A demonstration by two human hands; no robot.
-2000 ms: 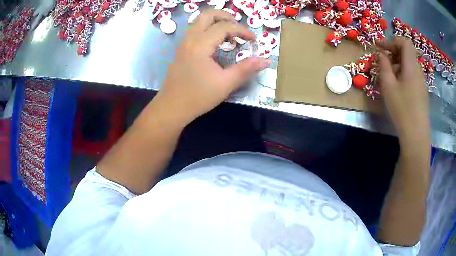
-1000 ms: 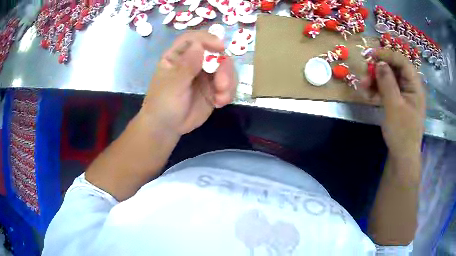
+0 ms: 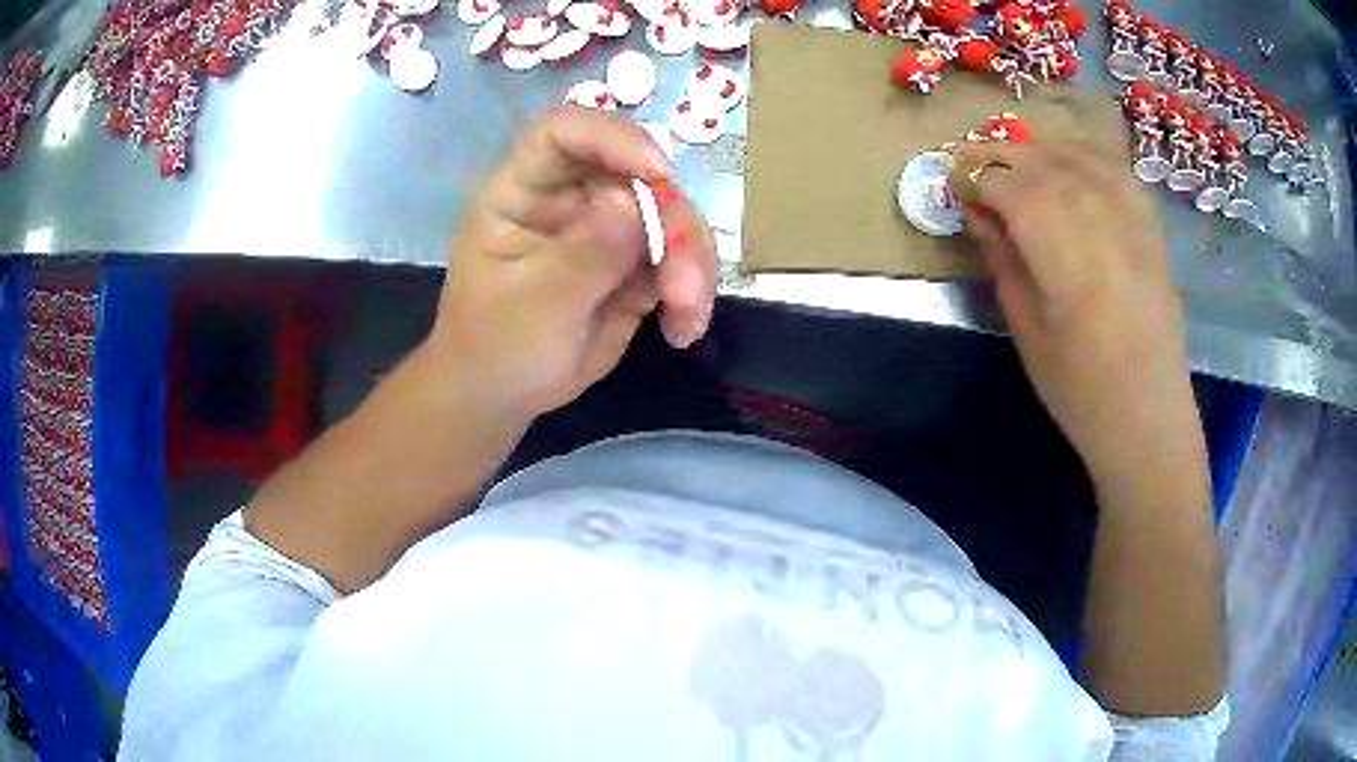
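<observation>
My left hand holds a white base disc on edge between thumb and fingers, its red marks facing right, above the table's front edge. My right hand is over the cardboard mat, fingertips at the shallow white round dish. A small figure part shows at its fingertips over the dish; the fingers hide most of it. A red figure body lies just behind these fingers. A heap of discs lies left of the cardboard.
Red figure bodies are heaped at the cardboard's back edge. Rows of figures on round bases are at the right. Another red-and-white heap is far left. A blue crate with red-and-white rows stands below left, beside a red stool.
My right hand picked up a figure body, and has moved left to the dish. My left hand took a disc near the heap, drew back and has turned it on edge.
</observation>
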